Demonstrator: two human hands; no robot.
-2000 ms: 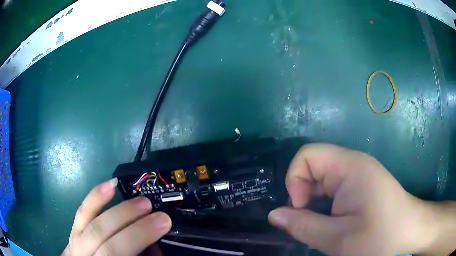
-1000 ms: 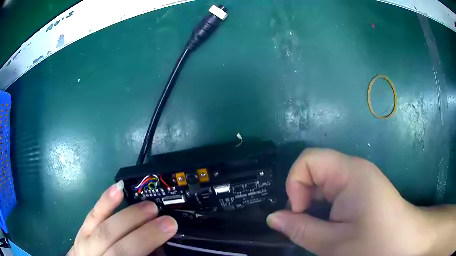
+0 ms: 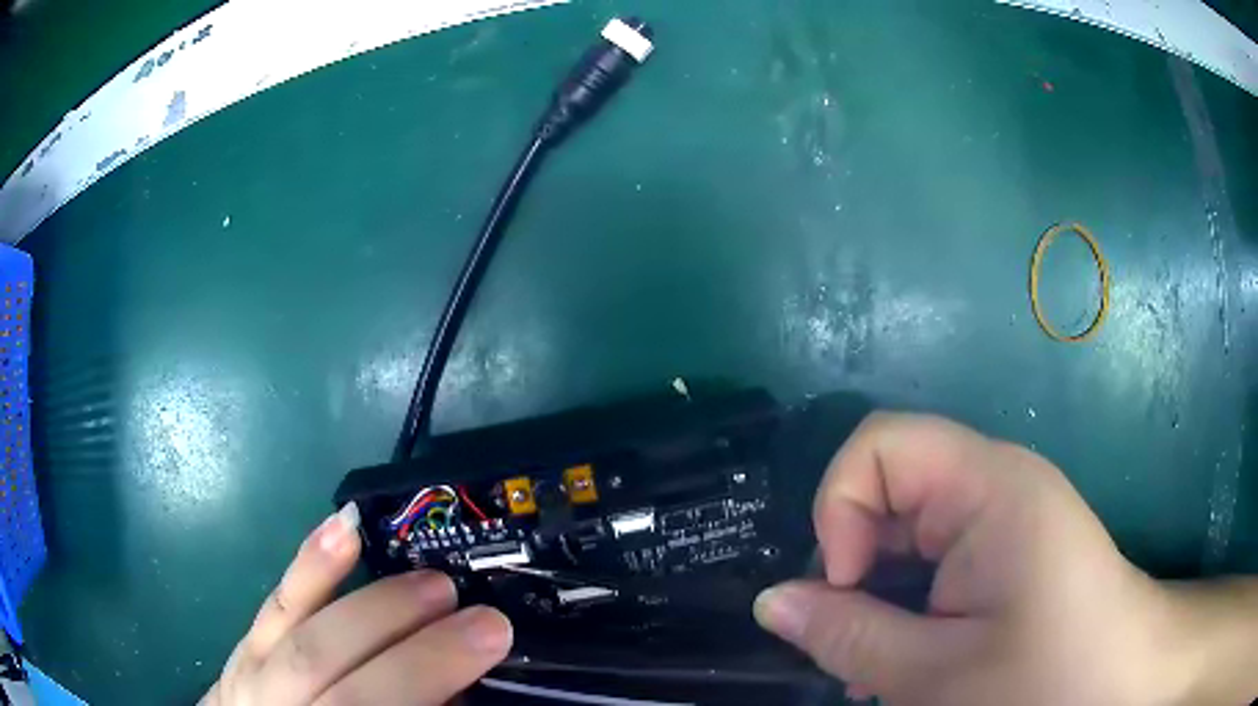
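A black rear housing (image 3: 552, 441) with its board (image 3: 690, 545) facing up lies low in view. Its black lead cable (image 3: 476, 276) runs up to a white-tipped round connector (image 3: 593, 86). My left hand (image 3: 373, 628) holds the housing's left end and the dark panel below it. The display panel (image 3: 607, 690) shows a pale streak at the bottom edge. My right hand (image 3: 952, 552) is at the right end, thumb and curled forefinger pinched on what looks like dark tweezers. Pale thin tips (image 3: 566, 577) show by the white connectors; the shaft is hard to see against the black.
A rubber band (image 3: 1069, 283) lies on the green mat (image 3: 745, 235) at right. A blue perforated basket (image 3: 17, 414) is cut off at the left edge. A white rail (image 3: 262, 62) curves along the top. A tiny pale scrap (image 3: 679, 388) lies behind the housing.
The housing, cable and both hands appear slightly further right. A white connector low on the board now shows more clearly, and the pale tips lie nearer the left connector.
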